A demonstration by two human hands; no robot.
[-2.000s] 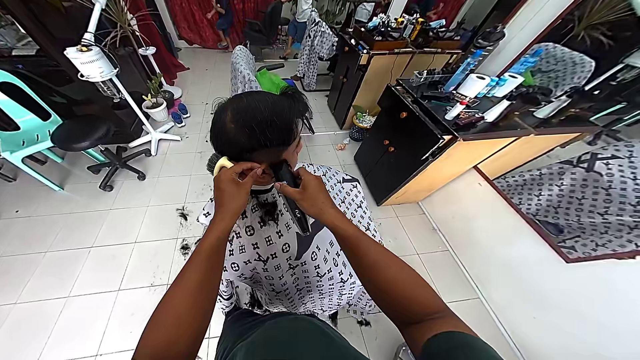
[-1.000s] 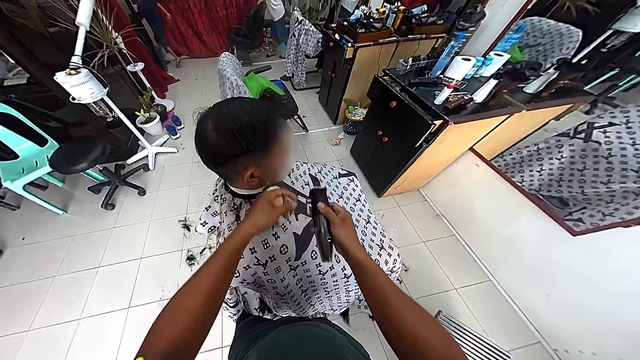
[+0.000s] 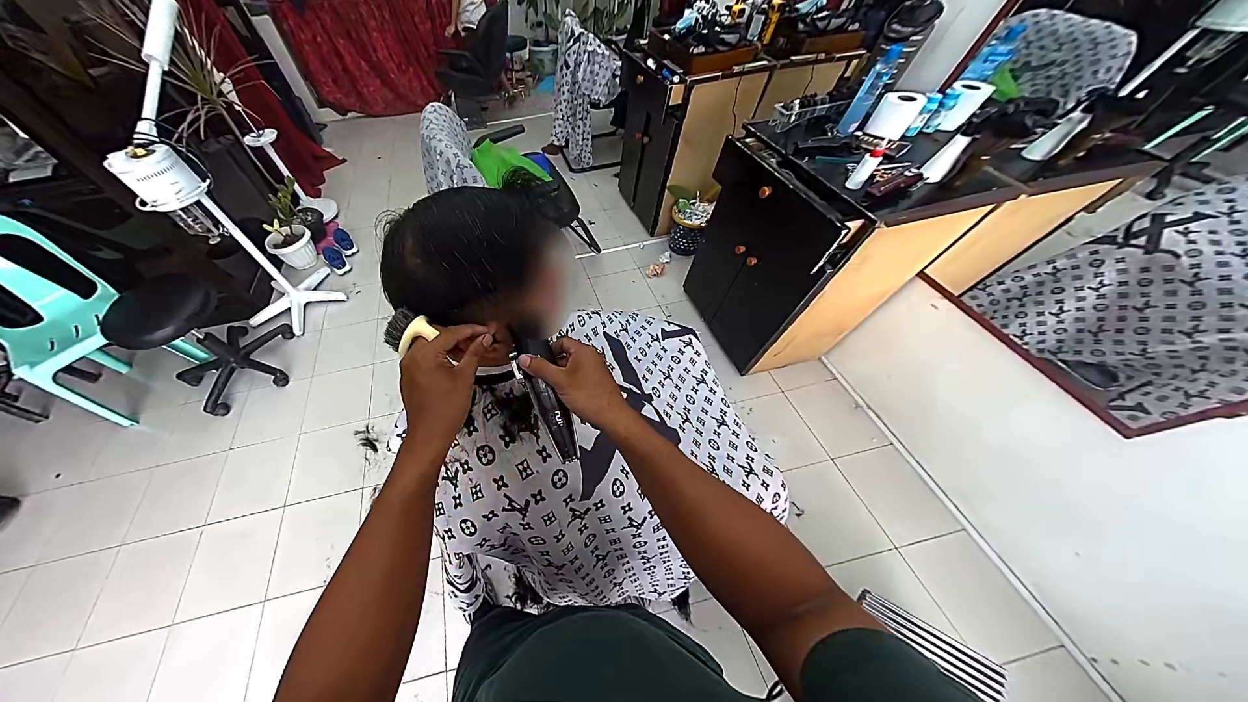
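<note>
A seated person with short dark hair wears a white patterned barber cape with hair clippings on it. My right hand is closed around a black hair clipper, whose head is at the side of the person's face, in front of the ear. My left hand holds a neck duster brush with a pale yellow handle, its dark bristles pointing left, while its fingertips are at the person's ear. Whether those fingertips pinch the ear cannot be told.
Black cabinets with a cluttered counter stand at right, beside a wall mirror. At left are a black rolling stool, a mint plastic chair and a white lamp stand. Hair clippings lie on the tiled floor.
One second ago the clipper was away from the head, over the cape; now it is against the side of the face. My left hand has risen from the neck to the ear.
</note>
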